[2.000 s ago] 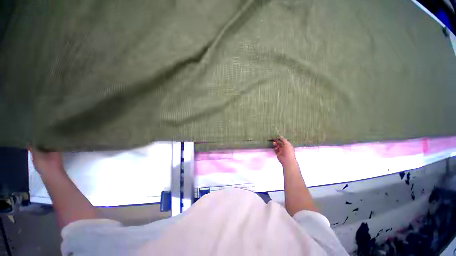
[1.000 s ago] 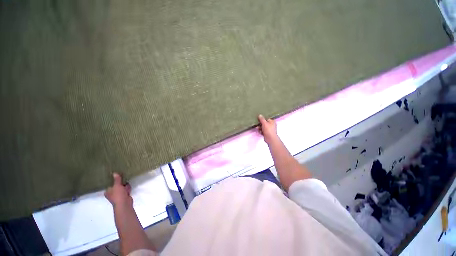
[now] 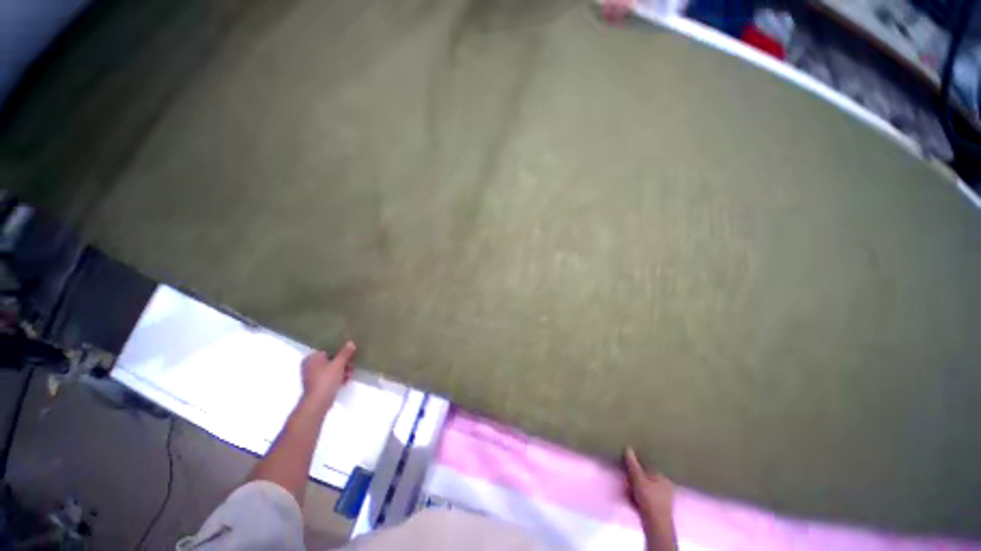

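The olive-green fabric ply (image 3: 559, 248) covers most of the table, with soft folds near the far middle and left. My left hand (image 3: 326, 371) is at its near edge, left of the cutter track, fingers on the cloth edge. My right hand (image 3: 648, 490) is at the near edge right of the track, index finger extended on the cloth; its grip is blurred. The cutter track (image 3: 407, 457) shows as a pale metal rail end with a blue part, emerging from under the cloth. Pink underlay paper (image 3: 516, 452) shows along the edge right of the track.
Another person's hand (image 3: 616, 10) is at the far edge of the cloth. A white table strip (image 3: 231, 371) lies left of the track. A red item (image 3: 763, 41) and other goods are beyond the far edge. A thin cable (image 3: 169, 474) hangs at the lower left.
The view has turned, so the near edge now slopes down to the right. The far table edge and another person's hand have come into view. Folds show again in the cloth.
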